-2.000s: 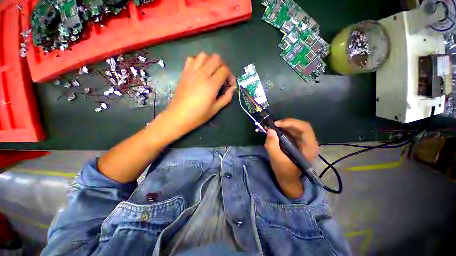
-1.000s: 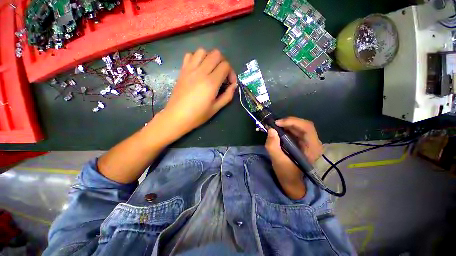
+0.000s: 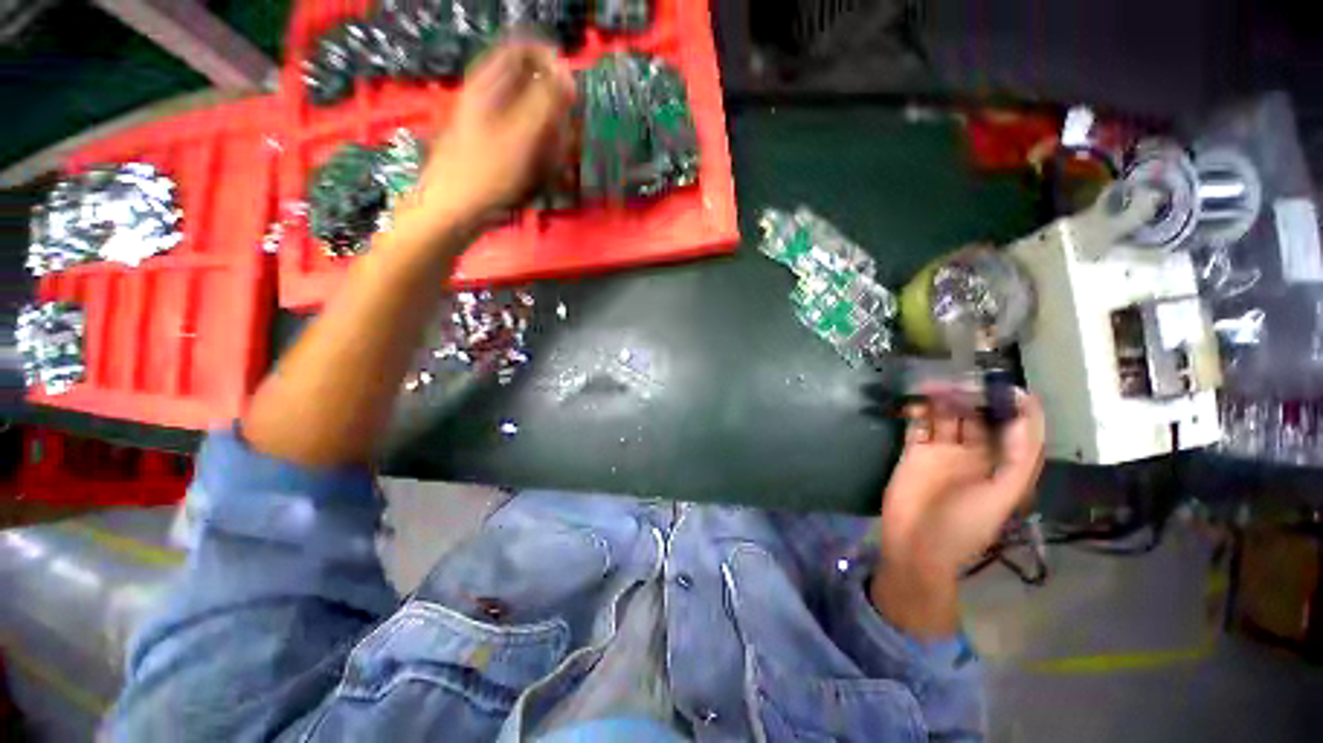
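Observation:
My left hand (image 3: 508,124) is over the red compartment tray (image 3: 595,240), blurred, beside a dense stack of green boards (image 3: 636,124); whether it holds anything cannot be told. My right hand (image 3: 965,472) is at the right, just in front of the yellowish-green jar (image 3: 975,298), fingers curled around the dark, motion-blurred soldering iron (image 3: 998,389). A fanned pile of green circuit boards (image 3: 830,283) lies on the dark green mat between the hands. Small white connectors with dark-red leads (image 3: 486,331) lie heaped below the tray, partly behind my left forearm.
A cream-white box (image 3: 1124,349) stands at the right with silver reels (image 3: 1226,196) behind it. A second red tray (image 3: 174,341) at the left holds pale stacks (image 3: 109,218). Clear plastic with reddish parts (image 3: 1270,433) lies right of the box. Black cords hang below it.
The view has shifted, showing more of the trays and the reels. My left hand has moved from the mat up over the tray. My right hand has moved right, towards the jar. The worked board no longer shows there.

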